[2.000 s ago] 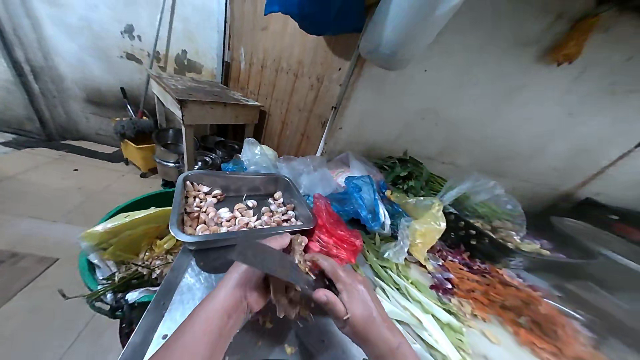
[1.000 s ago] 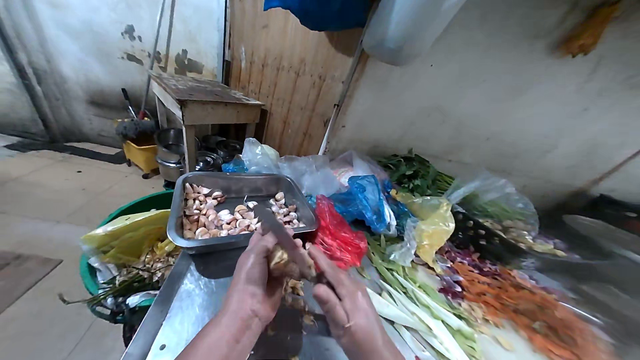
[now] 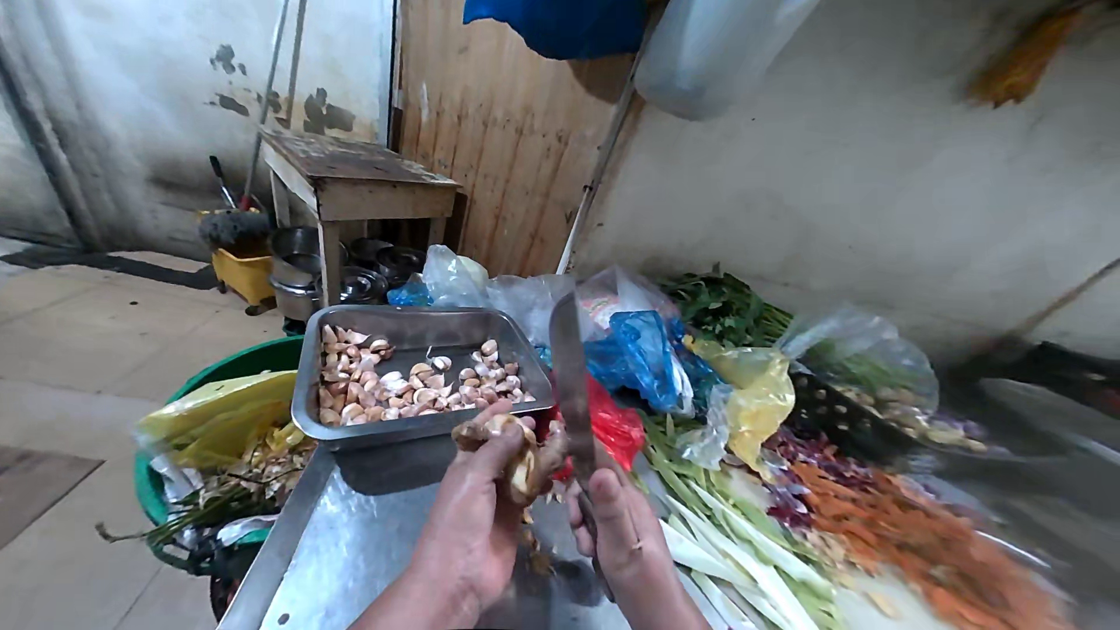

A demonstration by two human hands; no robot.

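My left hand (image 3: 477, 512) grips a knobbly piece of ginger root (image 3: 525, 459), partly peeled, above the metal table (image 3: 350, 534). In my right hand (image 3: 617, 525) is a large knife (image 3: 572, 385), its broad blade upright just to the right of the ginger. Beyond my left hand sits a rectangular metal tray (image 3: 420, 427) of unpeeled garlic cloves (image 3: 385, 389). Brown peelings lie on the table below the hands. A red plastic bag (image 3: 617, 424) is behind the knife.
Cut green-white stalks (image 3: 744, 551), shredded carrot (image 3: 910, 534) and chopped purple pieces (image 3: 787, 481) lie at the right. Plastic bags (image 3: 643, 359) and leafy greens (image 3: 726, 306) stand behind. A green tub (image 3: 153, 490) of scraps is at the left, beyond the table edge. A wooden stool (image 3: 385, 199) stands farther back.
The knife, earlier slanted across the ginger, now stands upright and apart from it. My right hand has moved away from my left hand, and more of the ginger shows.
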